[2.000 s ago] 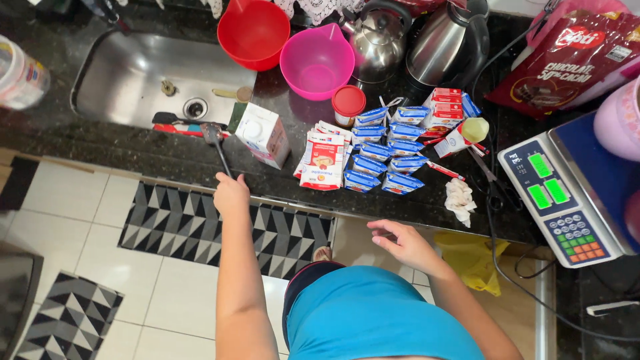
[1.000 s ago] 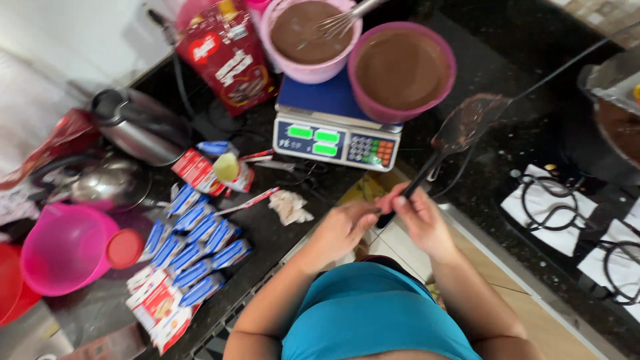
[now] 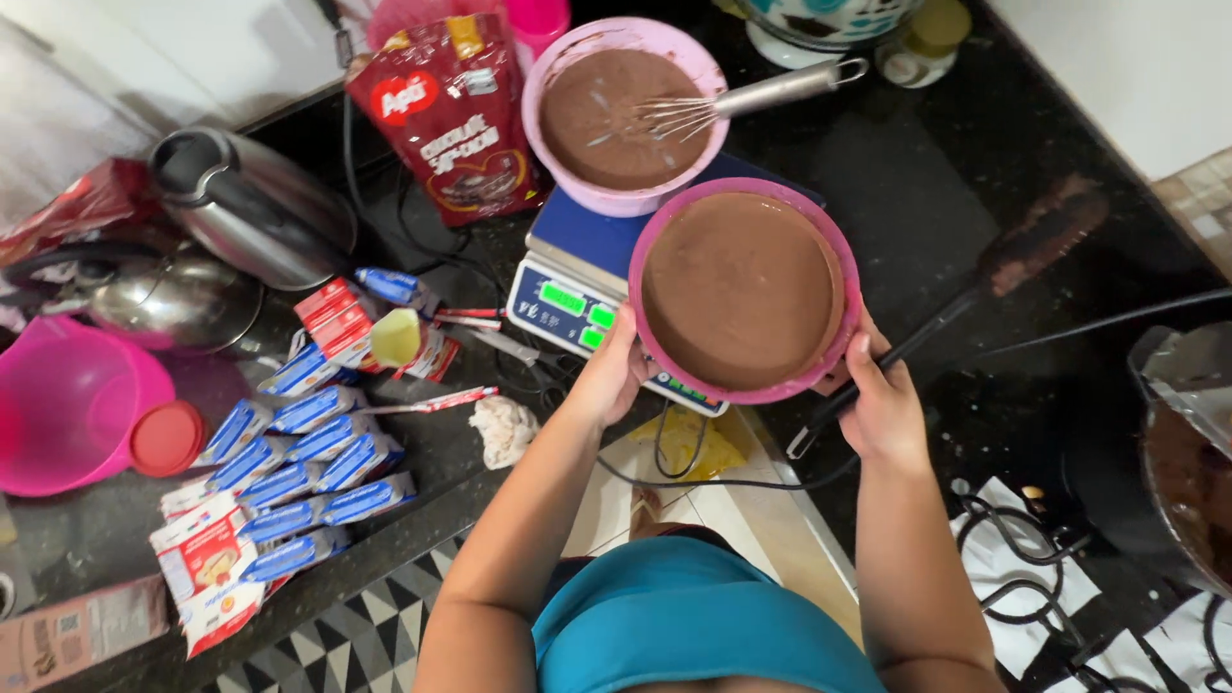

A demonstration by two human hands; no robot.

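Both hands grip a magenta plastic bowl (image 3: 743,289) filled with smooth brown chocolate mixture, above the front of a digital kitchen scale (image 3: 577,231). My left hand (image 3: 616,371) has its left rim; my right hand (image 3: 878,399) has its right side. A chocolate-coated spatula with a black handle (image 3: 929,322) lies on the counter just beyond my right hand, its handle end beside that hand. Behind the held bowl, a pink bowl (image 3: 544,144) of brown mixture stands at the back of the scale, with a wire whisk (image 3: 780,99) resting in it.
At left are blue-and-white packets (image 3: 313,409), opened red-and-white cartons (image 3: 207,568), an empty magenta bowl (image 3: 87,404), a kettle (image 3: 173,298) and a steel electric jug (image 3: 250,207). A chocolate powder bag (image 3: 452,125) stands behind. A dark pot (image 3: 1107,481) and stove grates (image 3: 1020,568) are at right. A cable crosses the counter's edge.
The view has swung right from the sink side. One second ago both hands were at the spatula's handle; now it lies on the counter and they hold the magenta bowl, shifted toward me.
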